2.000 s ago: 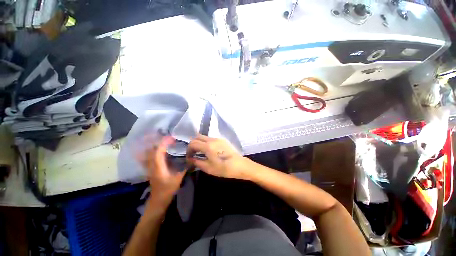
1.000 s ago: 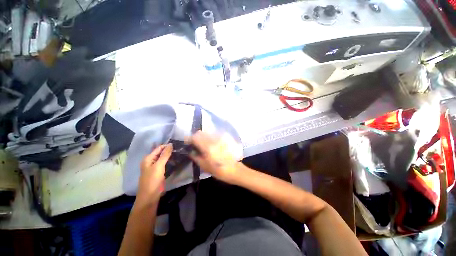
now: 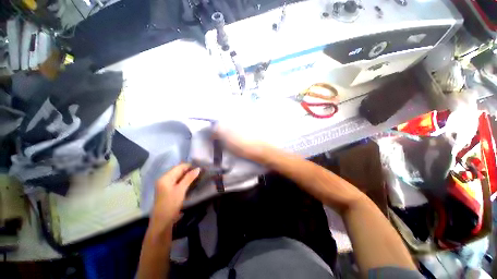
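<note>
A pale grey garment panel (image 3: 163, 143) lies over the front edge of the table, left of the sewing machine's needle area. A narrow black strip (image 3: 218, 158) runs down its right part. My left hand (image 3: 175, 188) is at the panel's near edge with fingers and thumb close together on the cloth. My right hand (image 3: 224, 139) is blurred and lies over the top of the strip; its fingers are not clear. The white sewing machine (image 3: 294, 60) stands beyond, its needle area washed out by glare.
Scissors (image 3: 320, 101) and a dark block (image 3: 388, 101) lie on the machine bed. A cut-piece stack (image 3: 65, 128) stands at left, dark cloth (image 3: 136, 30) behind. A scrap carton (image 3: 362, 177) is at right, a blue basket (image 3: 117, 253) below the table.
My right hand has moved up and away from my left hand, along the strip. The panel is spread flatter, with more of the strip showing. The whole view has shifted slightly.
</note>
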